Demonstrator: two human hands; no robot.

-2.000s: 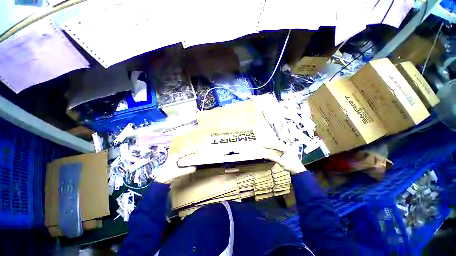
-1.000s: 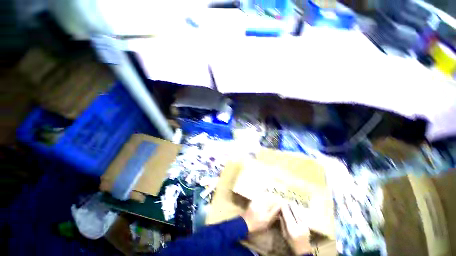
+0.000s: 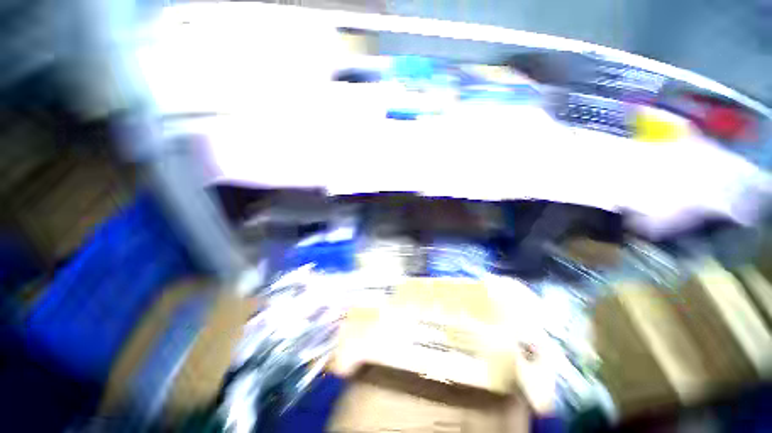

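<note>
The frame is strongly blurred. An open brown carton [image 3: 457, 309] lies at the lower centre, with faint print on its pale flap and a dark gap along its front. My right hand [image 3: 533, 376] is a pale blur at the carton's right side, its fingers unclear. My left hand [image 3: 341, 359] is at most a faint pale patch at the carton's left edge, above a dark blue sleeve. Whether either hand grips the carton cannot be told. The carton's contents are not visible.
Small white and silver pieces [image 3: 283, 326] lie on both sides of the carton. Several brown cartons [image 3: 643, 351] stand at right. A cardboard pad with a grey-blue strip [image 3: 173, 342] lies at left, beside a blue crate [image 3: 106, 287]. White paper sheets hang from the shelf above.
The view has swung left and up since the first frame. The closed carton now shows a dark opening. Since one second ago, my hands have moved apart from the carton's middle to its sides.
</note>
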